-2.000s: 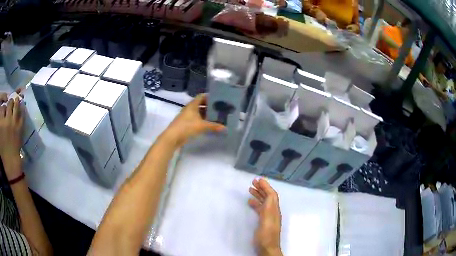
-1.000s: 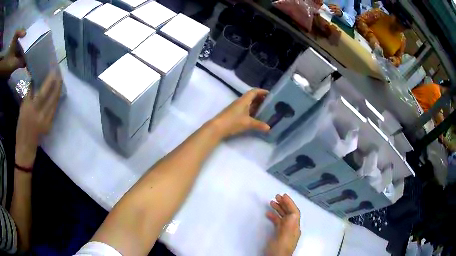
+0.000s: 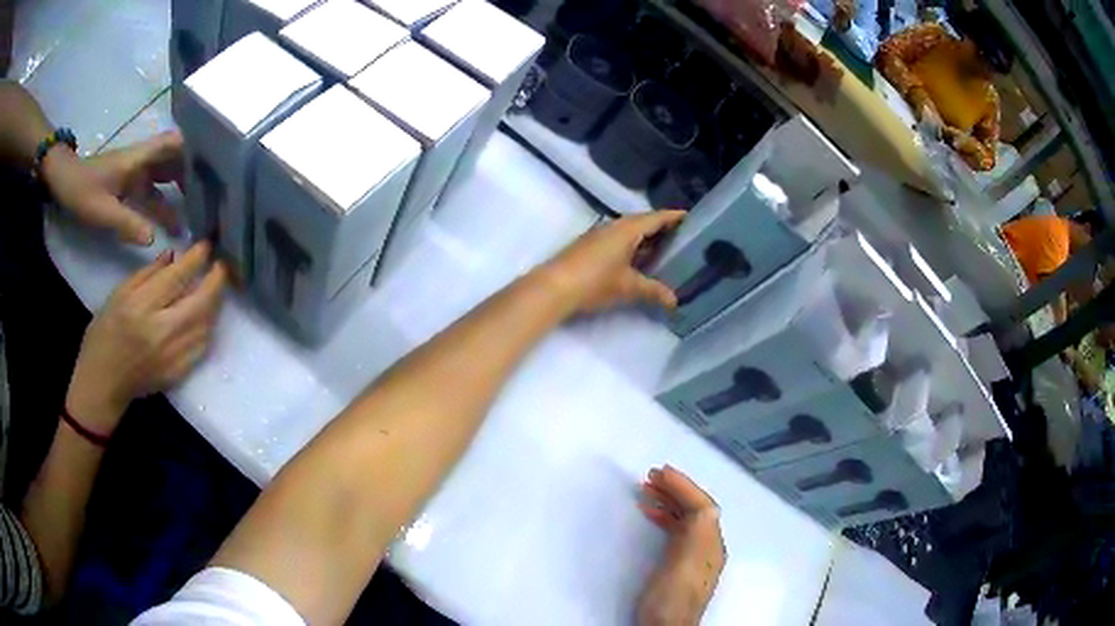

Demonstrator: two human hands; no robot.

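My left hand reaches across and grips the lower left side of an open carton, a grey-blue box with a dark product picture and its flaps up. A small white thing shows in its mouth. The carton stands at the left end of a group of open cartons with thin crumpled wrap sticking out. My right hand is at the bottom right over the white sheet, fingers slightly curled, holding nothing.
Closed cartons with white tops stand at the left. A neighbour's two hands are beside them. Black cylindrical parts stand behind. The white foam sheet covers the bench. People sit across the line.
The neighbour's carton has moved from the far left to the closed group, and both neighbour's hands are near it. The view has shifted slightly. My left hand still grips the open carton.
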